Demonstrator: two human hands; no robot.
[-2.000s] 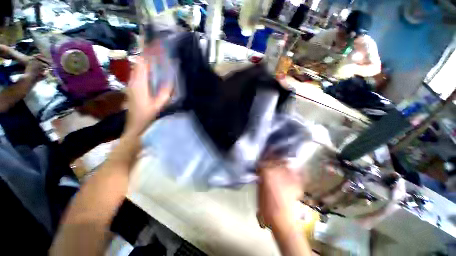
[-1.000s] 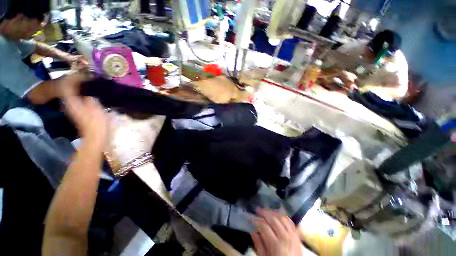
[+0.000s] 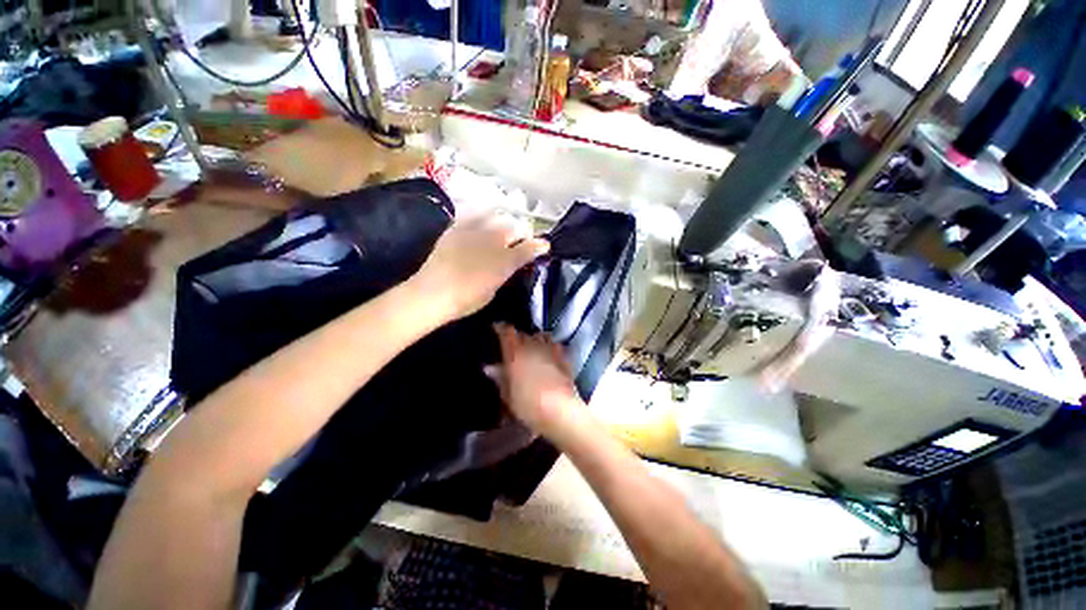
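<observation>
The black garment (image 3: 393, 381) with grey panels lies in a heap on the table, left of the needle area, part of it over the front edge. My left hand (image 3: 470, 262) lies on its upper part near the back, fingers bent; whether it pinches cloth I cannot tell. My right hand (image 3: 532, 375) is on the cloth just in front of it, its fingertips partly lost in the black folds. The cream sewing machine head (image 3: 941, 369) stands to the right, its needle end (image 3: 679, 346) beside the garment and not touching my hands.
A dark pen holder (image 3: 744, 179) stands on the machine. A white sheet (image 3: 744, 417) lies under its arm, with green snips (image 3: 863, 510) in front. Brown board (image 3: 83, 346), red jar (image 3: 122, 161) and purple object (image 3: 42, 197) are at left. A grey basket (image 3: 1042, 524) is at right.
The view has turned right and closer to the machine. My left hand has moved from the far left onto the garment beside my right hand. The cloth is now bunched nearer the needle.
</observation>
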